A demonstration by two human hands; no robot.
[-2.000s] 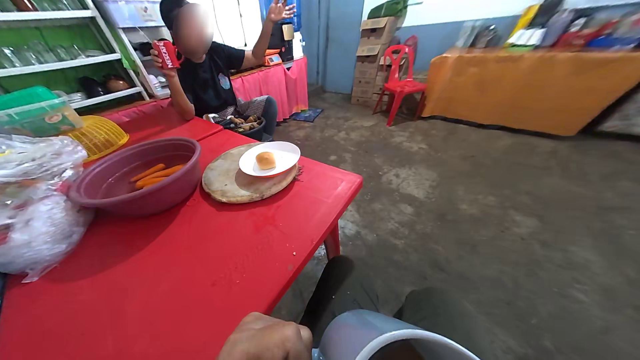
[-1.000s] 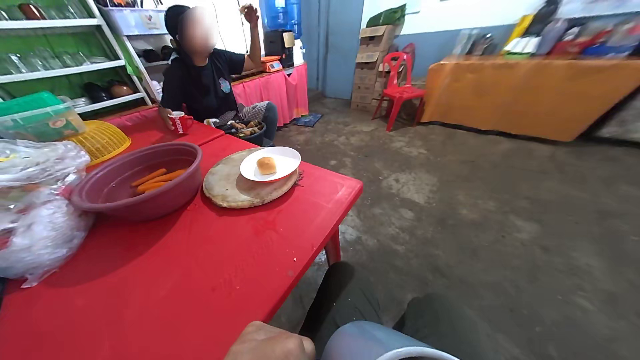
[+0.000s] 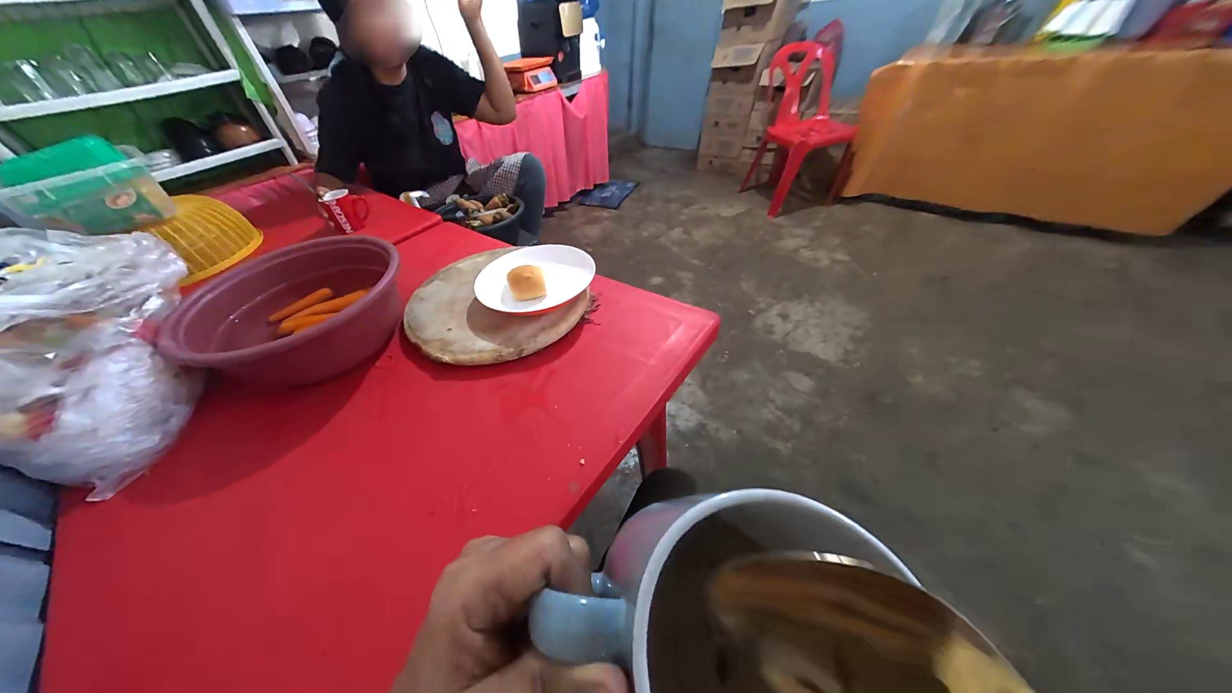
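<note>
My left hand (image 3: 510, 616) grips the handle of a light blue-grey mug (image 3: 664, 549) at the bottom of the view, near the red table's corner. Inside the mug's rim shows a shiny, blurred spoon-like metal thing (image 3: 828, 616); what holds it cannot be made out. My right hand is not clearly visible. Beyond the mug, a white plate (image 3: 573, 274) with a bread roll (image 3: 526, 282) rests on a round wooden board (image 3: 452, 322). Left of the board, a maroon plastic basin (image 3: 279, 366) holds several carrots (image 3: 322, 310).
Plastic bags (image 3: 106, 404), a yellow basket (image 3: 207, 236) and a green-lidded container (image 3: 87, 192) line the left side of the red table (image 3: 366, 539). Across it sits a person (image 3: 404, 125) by a red mug (image 3: 343, 210). A red chair (image 3: 799, 125) stands on the floor behind.
The mug in my left hand has risen farther into view, and the metal thing now shows in it. The other person's red mug, held up two seconds ago, is down on the table.
</note>
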